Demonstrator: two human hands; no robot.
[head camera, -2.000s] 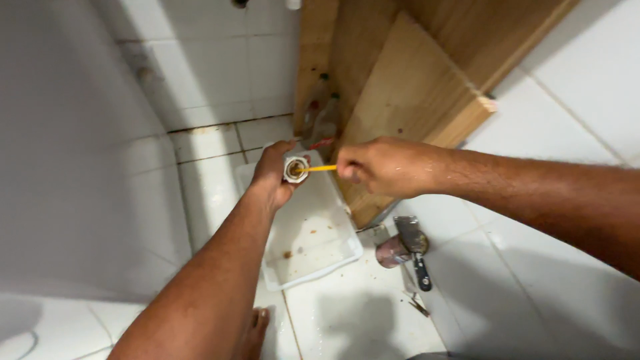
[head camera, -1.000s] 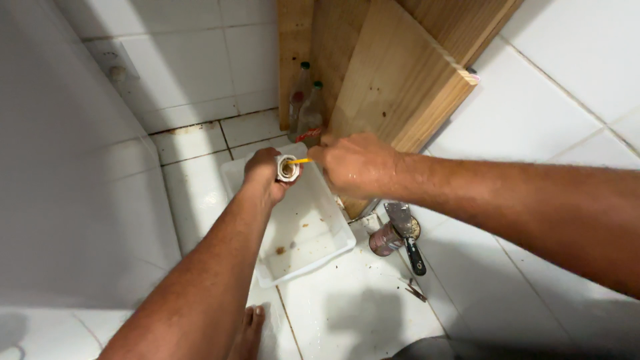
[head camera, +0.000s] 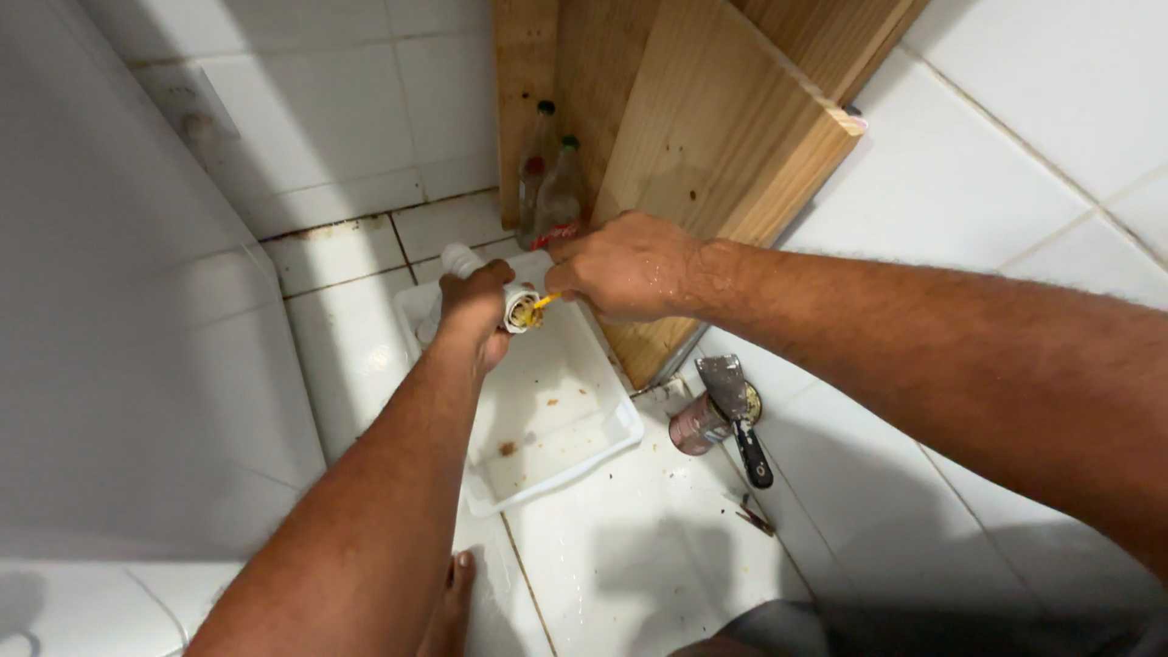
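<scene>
My left hand (head camera: 474, 315) grips a white plastic drain pipe (head camera: 521, 308), its open end facing me with brownish-yellow residue inside the rim. A ribbed white section (head camera: 461, 260) of it shows beyond the fingers. My right hand (head camera: 630, 266) pinches a thin yellow stick (head camera: 547, 300), whose far end sits in the pipe's mouth; what kind of tool it is cannot be told. Both hands are above a white plastic tray (head camera: 630, 424), which has brown bits and some wetness on its bottom.
Two plastic bottles (head camera: 558, 187) stand by the wooden boards (head camera: 721, 155). Right of the tray, a putty knife (head camera: 725, 388) rests across a small can (head camera: 698, 427). A small dark tool (head camera: 756, 520) lies on the tiled floor. My bare foot (head camera: 456, 593) is below the tray.
The pipe's mouth now shows more yellowish residue around the stick, and the ribbed section has come into sight behind my left hand. Both hands keep their holds.
</scene>
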